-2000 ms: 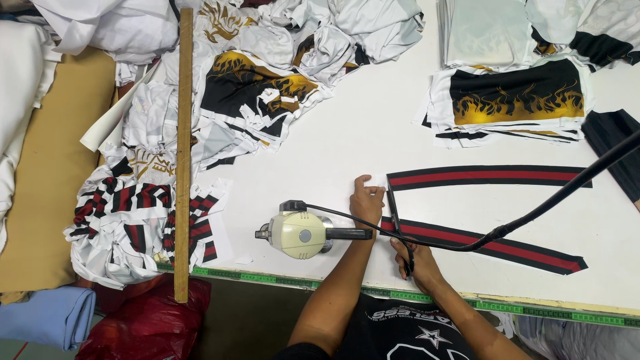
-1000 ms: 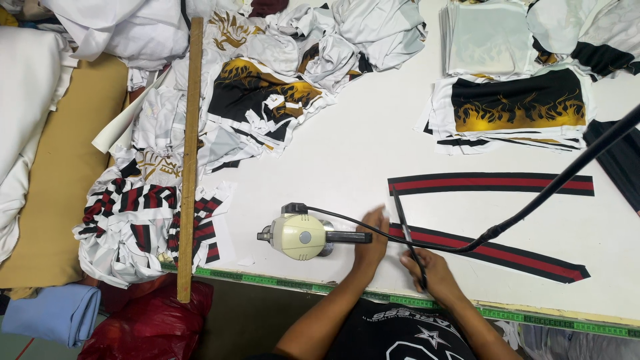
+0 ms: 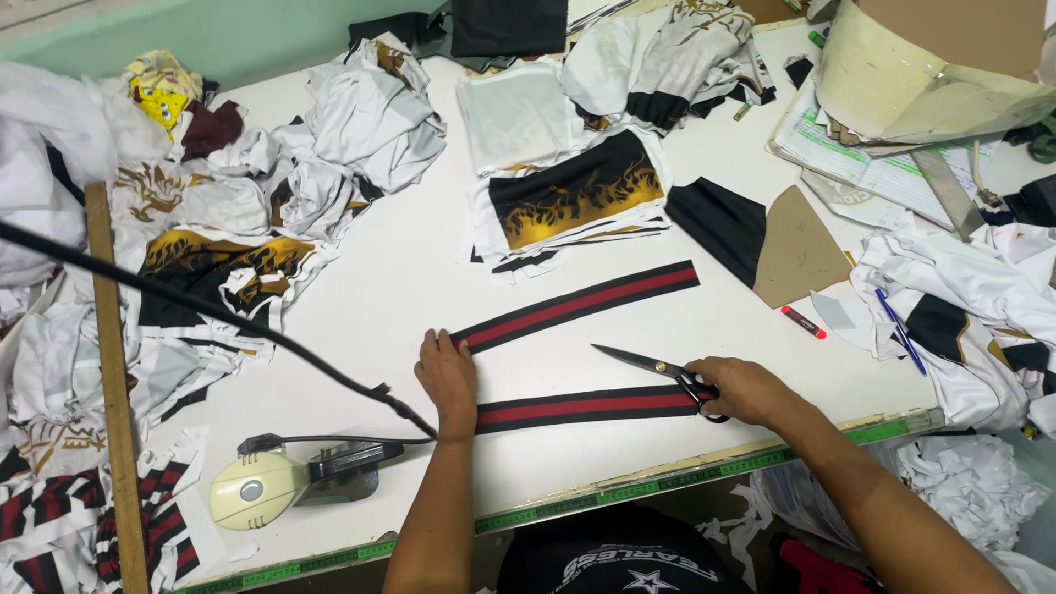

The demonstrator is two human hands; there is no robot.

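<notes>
Two black-and-red striped fabric strips lie on the white table. My left hand rests at the left end of the upper strip, fingers on or beside its tip, and its wrist is by the left end of the lower strip. Black-handled scissors are held in my right hand, over the lower strip's right end, blades pointing left and looking closed. A cream electric cloth cutter stands left of my left forearm, and a thick black cable hangs across the view towards that wrist.
A wooden ruler and heaped white, black and gold fabric pieces lie at left. Stacked flame-print panels sit behind the strips. At right are brown card, a red marker and a blue pen. Green measuring tape edges the table.
The view has shifted right and turned considerably. My left hand has come to the upper strip's left end. My right hand, still with the scissors, has moved to the lower strip's right end.
</notes>
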